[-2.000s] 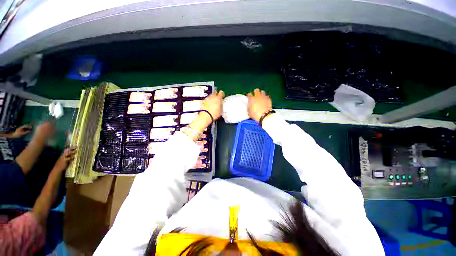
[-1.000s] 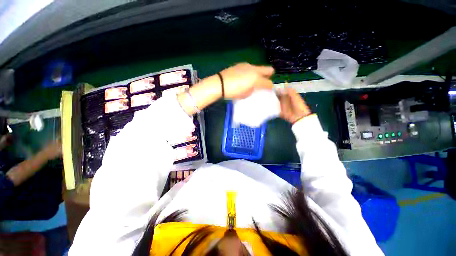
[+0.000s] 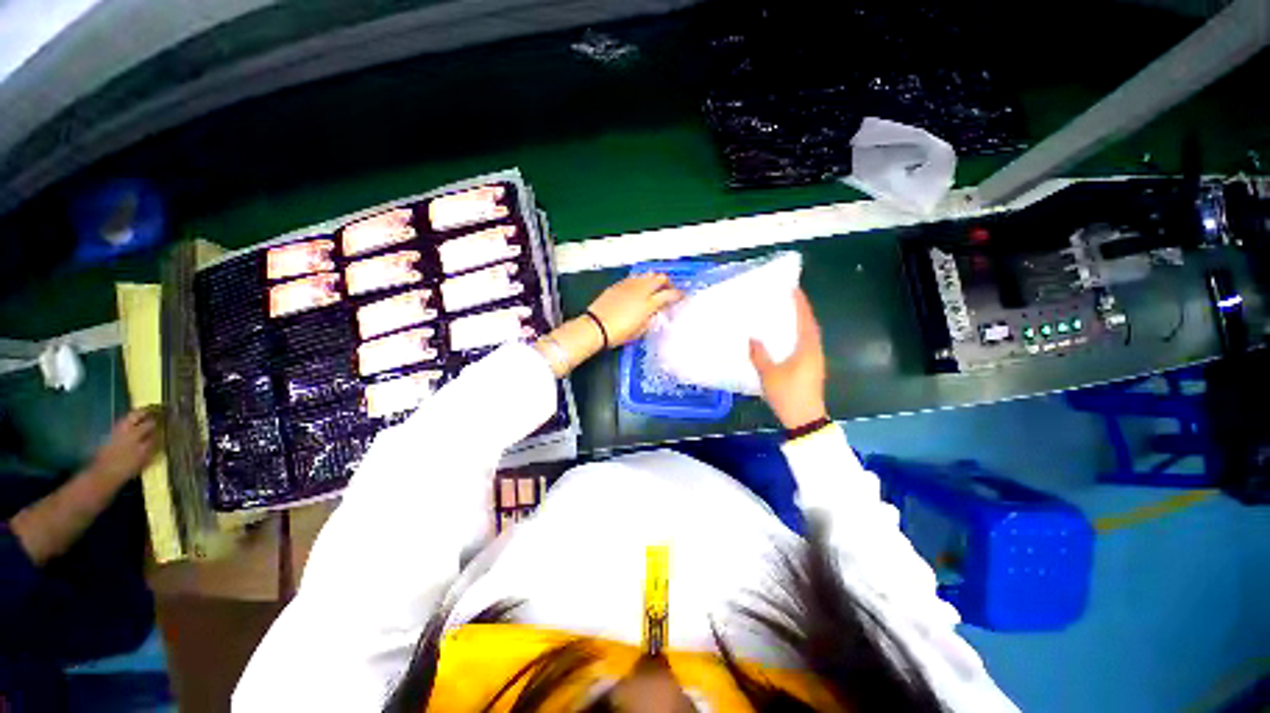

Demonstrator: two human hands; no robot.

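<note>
A whitish plastic bag [image 3: 731, 327] is tilted over the small blue basket [image 3: 676, 400]. My right hand [image 3: 794, 365] grips the bag's right side. My left hand [image 3: 634, 309] is at the bag's left edge, over the basket's rim, with fingers bent; whether it pinches the bag is not clear. What is in the bag cannot be made out. To the left, a black blister tray [image 3: 314, 334] holds rows of flat pink pieces [image 3: 474, 248]. Its left and lower left pockets look black and glossy. My left sleeve covers its lower right part.
Yellow-green strips [image 3: 146, 418] stand at the tray's left, above a brown carton [image 3: 216, 627]. Another person's hand [image 3: 132, 443] touches them. A crumpled bag [image 3: 903, 165] and black plastic heap [image 3: 794, 98] lie behind. A machine [image 3: 1045, 300] with green buttons is right.
The white bag was lifted from behind the basket and brought over it, now tilted. My left hand moved from above the bag to its left edge. My right hand came lower along its right side.
</note>
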